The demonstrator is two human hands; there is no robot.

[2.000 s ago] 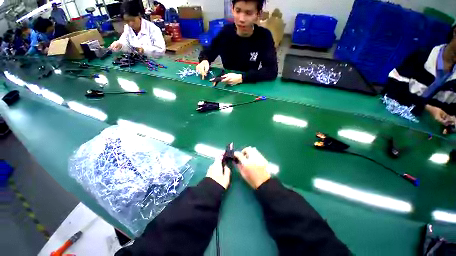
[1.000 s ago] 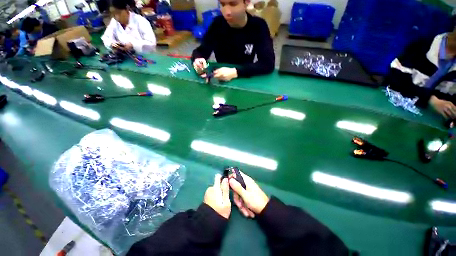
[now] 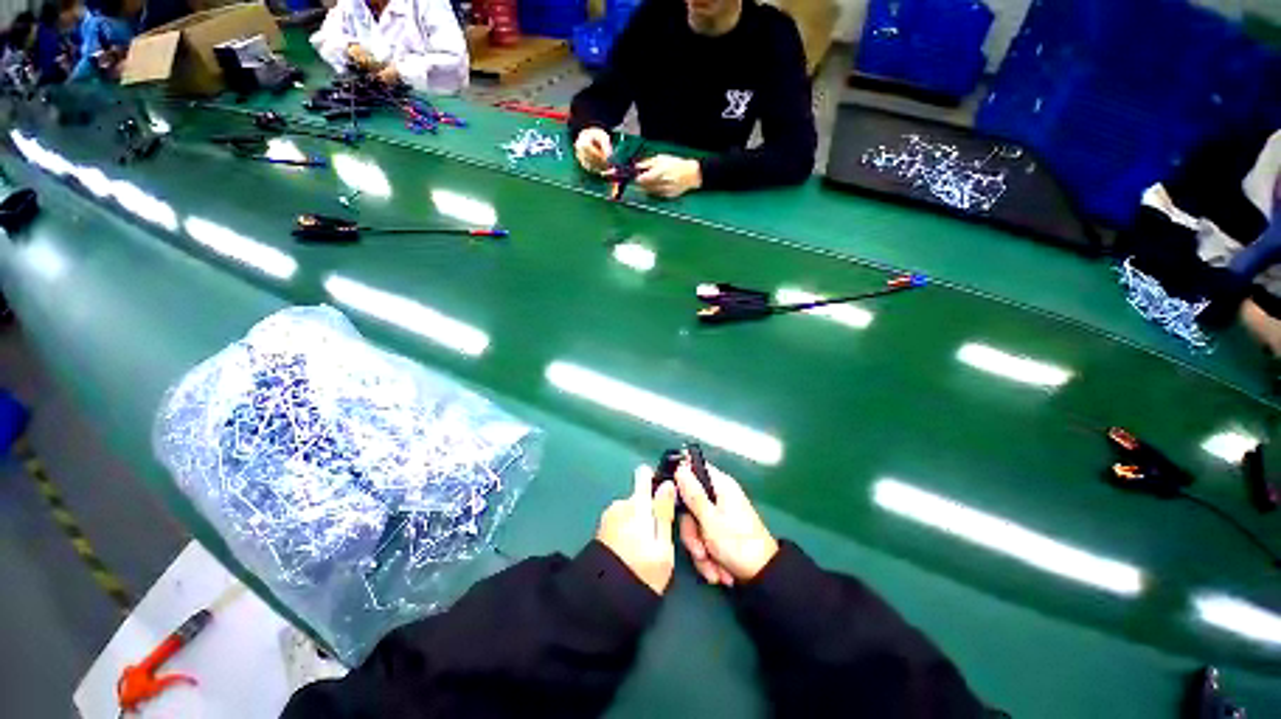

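A small black clamp point(image 3: 688, 464) is held between my two hands over the near side of the green bench. My left hand point(image 3: 641, 531) grips it from the left. My right hand point(image 3: 724, 527) holds it from the right, with fingers curled around it. The hands hide most of the clamp and I cannot make out its parts. A clear plastic bag full of silver-white wire parts point(image 3: 337, 471) lies on the bench to the left of my hands.
Black clamps with leads lie on the green bench point(image 3: 590, 436): one ahead point(image 3: 738, 302), one further left point(image 3: 326, 228), one at right point(image 3: 1145, 464). A black tray point(image 3: 871, 176) holds silver parts. A person point(image 3: 717, 99) works opposite. An orange air gun point(image 3: 155, 674) lies on the white table.
The clamps on the bench have shifted to the right in view. My hands have stayed together around the held clamp. The orange air gun shows more fully at the lower left.
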